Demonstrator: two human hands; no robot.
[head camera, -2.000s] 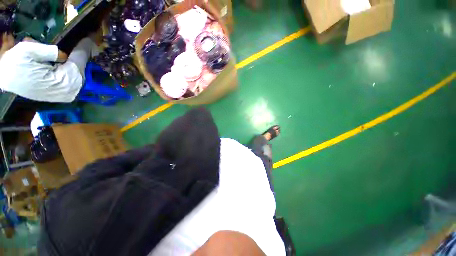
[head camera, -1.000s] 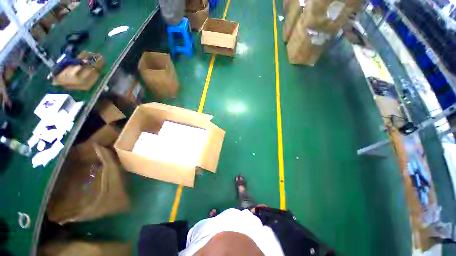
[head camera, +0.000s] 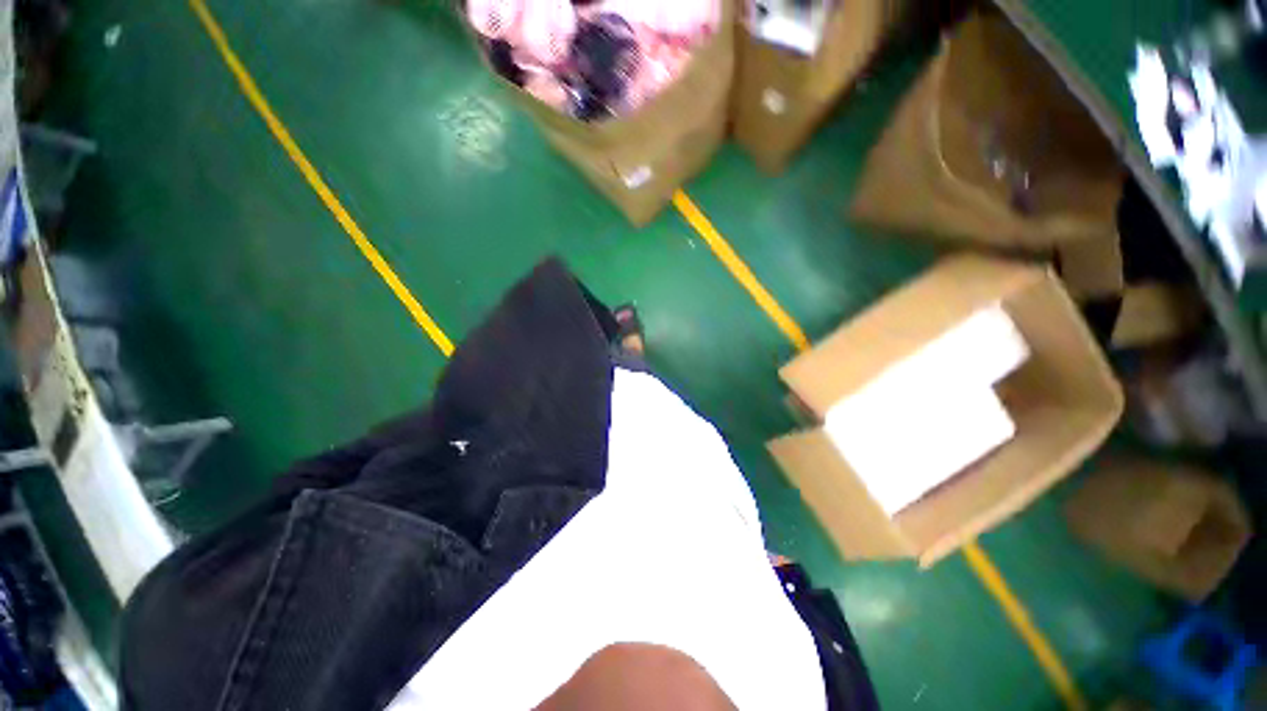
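Neither of my hands can be made out. Nearest in front of me is an open cardboard carton (head camera: 862, 333) on the floor at the right, its flaps spread. White inner boxes or sheets (head camera: 924, 417) lie inside it. Another tall carton (head camera: 632, 153) at the top centre holds a heap of pale pink fan parts (head camera: 677, 49) with black ones (head camera: 600, 70) among them. My dark garment and white clothing fill the lower middle of the view.
More brown cartons stand at the top (head camera: 799, 90), upper right (head camera: 1000, 139) and right (head camera: 1160, 521). A green bench (head camera: 1112, 42) with white pieces runs along the upper right. A blue stool (head camera: 1202, 653) is at the lower right. Yellow lines (head camera: 327, 195) cross the floor; rack-like structures stand left.
The view has turned sharply. The carton with white contents has shifted from left to right, and the carton of pink parts has come back in at the top. No hand movement is visible.
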